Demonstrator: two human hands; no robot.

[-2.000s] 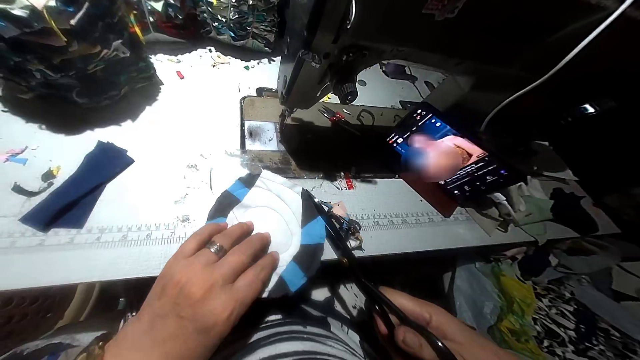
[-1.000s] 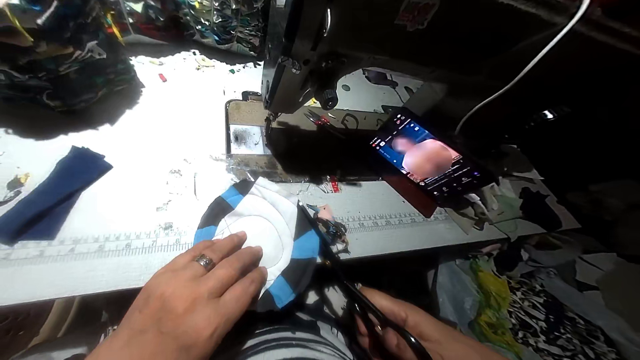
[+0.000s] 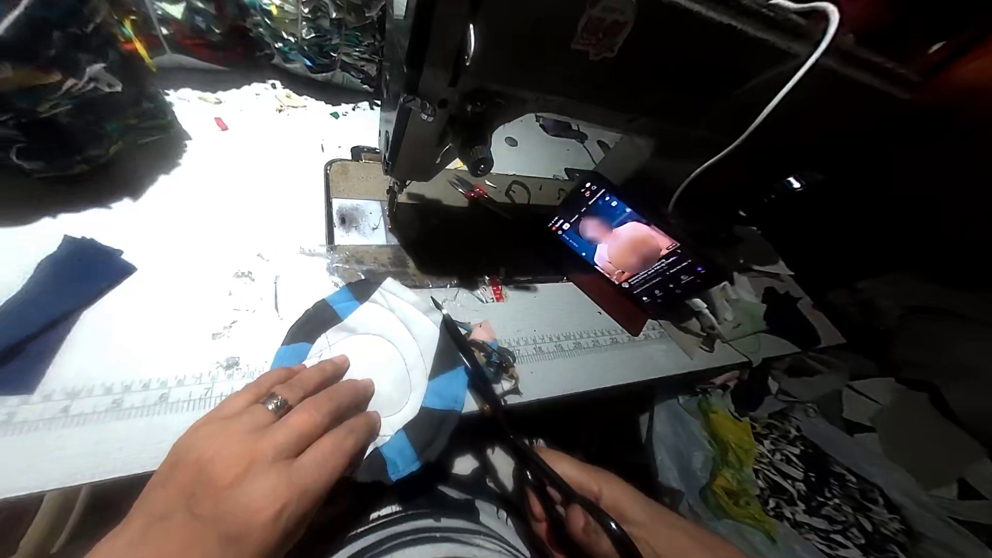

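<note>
Pressed flat on a round white fabric piece (image 3: pixel 380 341) with a blue and black striped border is my left hand (image 3: pixel 263 449), a ring on one finger. My right hand (image 3: pixel 589 504) has its fingers through the handles of black fabric scissors (image 3: pixel 484 387). The scissors' tips lie near the upper right edge of the round piece, and whether they touch it I cannot tell. Beyond the fabric stands a sewing machine (image 3: pixel 434 101), its needle area above the metal bed.
A lit phone (image 3: pixel 628 240) rests right of the machine. Folded navy cloth (image 3: pixel 62 302) lies left. Red-handled thread snips (image 3: pixel 477 190) are on the machine bed. Printed ruler markings (image 3: pixel 573 341) run along the table edge. Scraps and plastic bags (image 3: pixel 721 457) sit lower right.
My left hand stays on the round fabric, and my right hand keeps hold of the scissors. The view has shifted slightly; nothing else has plainly changed.
</note>
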